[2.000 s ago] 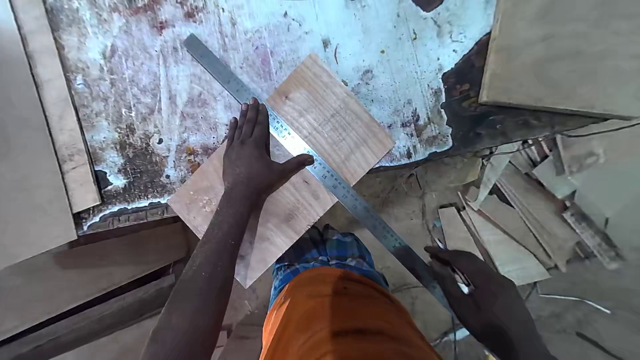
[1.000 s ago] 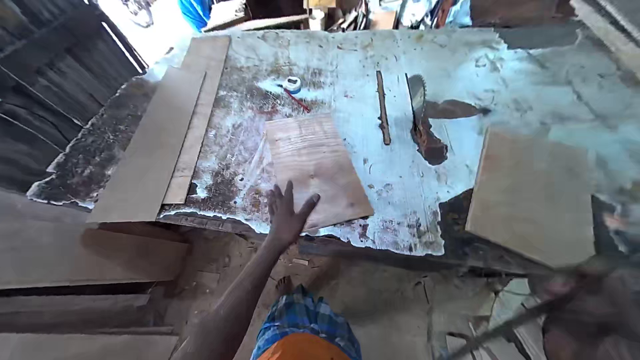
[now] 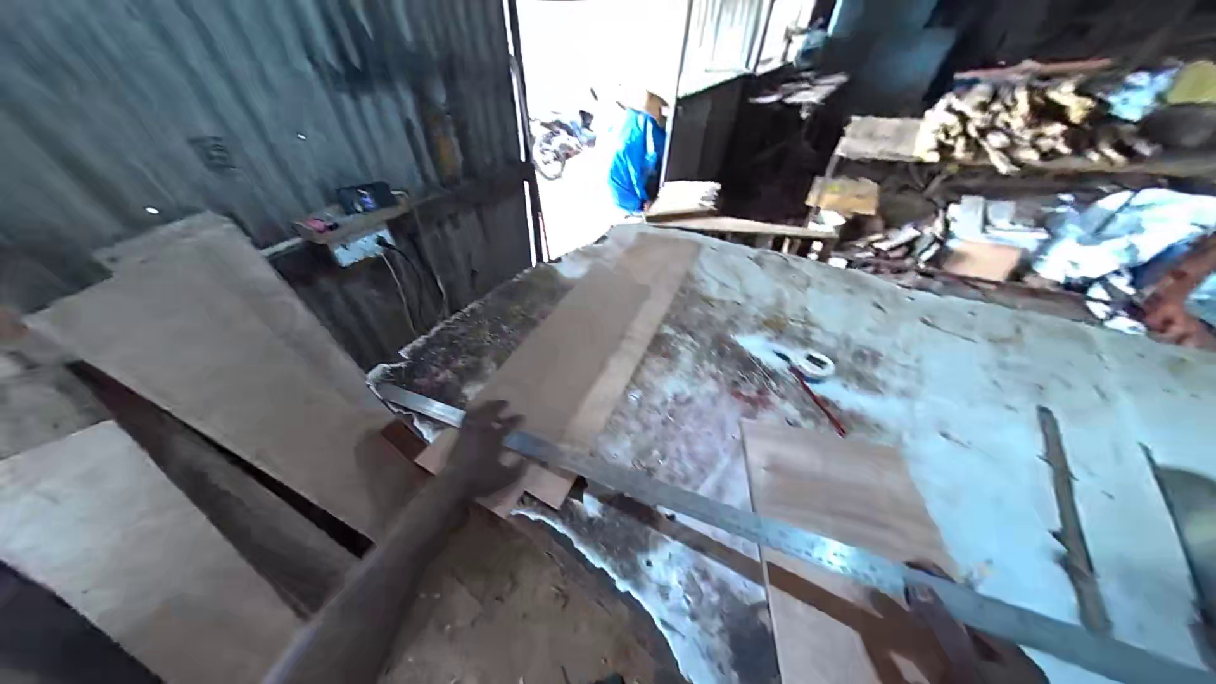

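Observation:
A long steel ruler (image 3: pixel 703 513) runs slantwise over the near side of the table. My left hand (image 3: pixel 489 446) rests on its left part, above a strip of thin wooden board (image 3: pixel 560 366), with fingers bent over the ruler's edge. At the lower right my right hand (image 3: pixel 936 617) is at the ruler's other part, thumb near its edge; blur hides its exact hold. Beneath the ruler there lies a rectangular wooden board (image 3: pixel 836 484). A round tape measure (image 3: pixel 815 365) and a thin red pencil-like stick (image 3: pixel 819 404) lie beyond that board.
A rough wooden stick (image 3: pixel 1072 522) and part of a saw blade (image 3: pixel 1187 522) are at the right of the worn table (image 3: pixel 969 370). Large boards (image 3: pixel 218 351) lean at the left by a corrugated metal wall (image 3: pixel 256 104). A person in blue (image 3: pixel 636 157) is beyond the doorway.
My left hand has moved from the rectangular board to the boards at the left. The ruler, held low at the right one second ago, now spans both boards. The view has swung up and left.

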